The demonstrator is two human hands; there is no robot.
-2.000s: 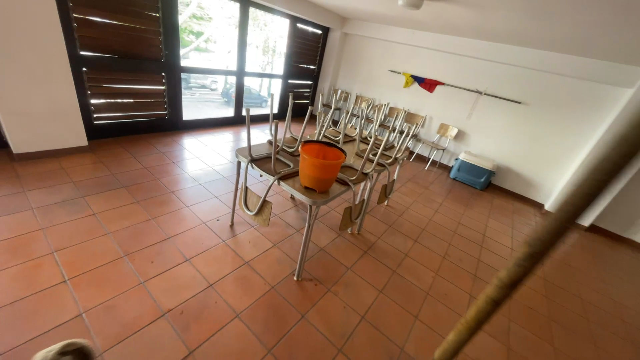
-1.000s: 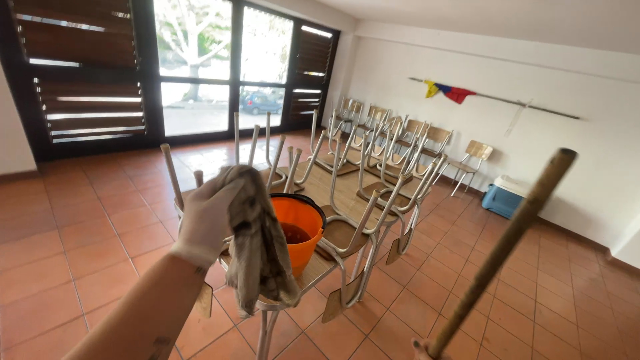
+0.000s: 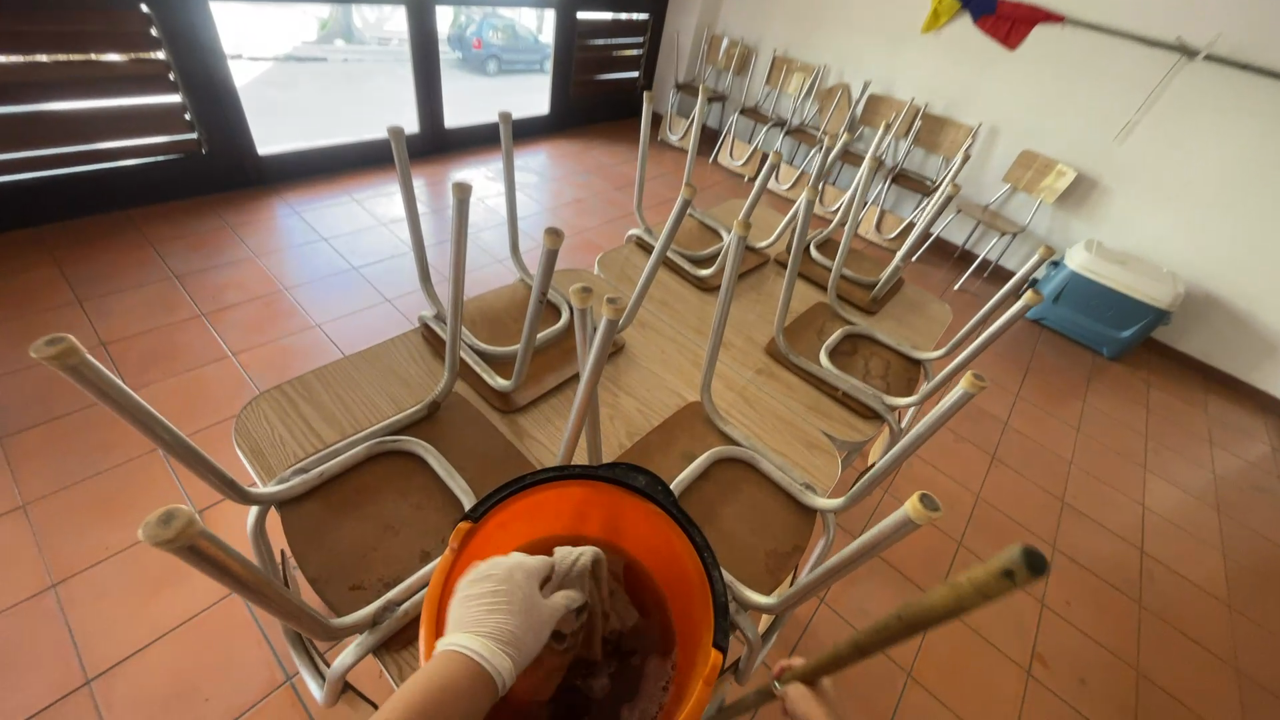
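My left hand (image 3: 507,612), in a white glove, grips a wet grey cloth (image 3: 590,590) inside an orange bucket (image 3: 575,497) with a black rim. The cloth's lower part hangs into dark, cloudy water (image 3: 600,690). Around a wooden pole (image 3: 925,612) at the lower right, the fingers of my right hand (image 3: 803,690) are closed; a ring shows on one finger. The pole's lower end is out of view. Under the bucket is a wood-topped table (image 3: 325,410), mostly hidden there by bucket and chairs.
Upturned chairs (image 3: 370,520) with metal legs crowd the table, their legs pointing up on both sides of the bucket. More chairs (image 3: 930,145) line the white wall beside a blue cooler (image 3: 1100,300). Glazed doors (image 3: 320,75) stand at the back, and a flag (image 3: 1000,20) hangs from a pole.
My left hand has lowered the cloth from beside the bucket down into it. The view has moved closer to the table. My right hand still holds the pole.
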